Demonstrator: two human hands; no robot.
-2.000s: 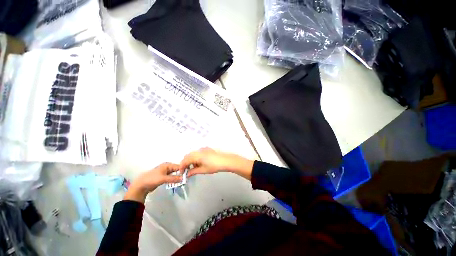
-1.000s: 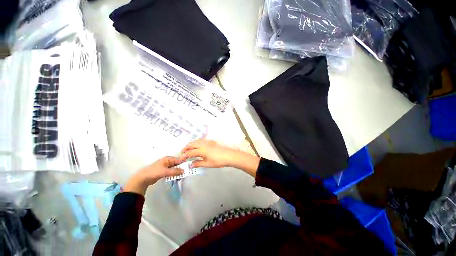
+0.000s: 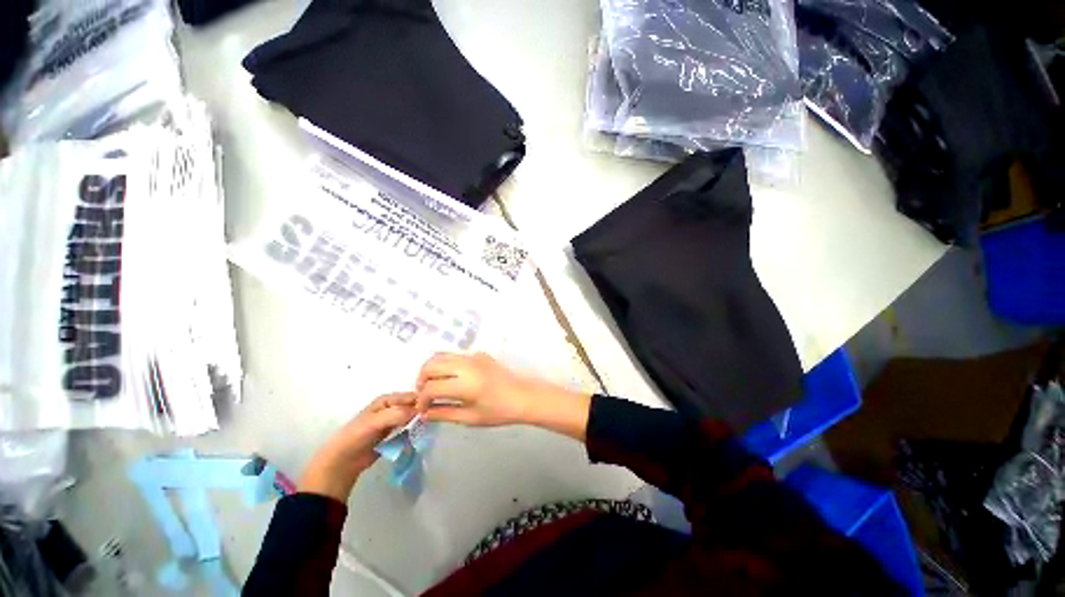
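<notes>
My left hand (image 3: pixel 352 446) and my right hand (image 3: pixel 470 391) meet at the fingertips, low in the middle of the view. Together they pinch a small light blue strip (image 3: pixel 408 459), which hangs below the fingers with a little white on it. A printed clear bag (image 3: pixel 371 262) lies flat at a slant just beyond the hands. Folded dark garments (image 3: pixel 399 93) lie at its far side. Another folded dark garment (image 3: pixel 698 289) lies right of the table seam, its near end close to my right sleeve.
Stacked printed bags (image 3: pixel 103 280) stand at left, with light blue strips (image 3: pixel 194 513) below. Packed garments (image 3: pixel 703 82) lie at far right on the white table (image 3: pixel 843 262). Blue bins (image 3: pixel 818 411) and a brown carton (image 3: pixel 931 422) are beyond the table's right edge.
The white piece with dark print between my fingers shows less now, and more of the blue strip hangs below. The view has shifted slightly; the garments and printed bag lie as before.
</notes>
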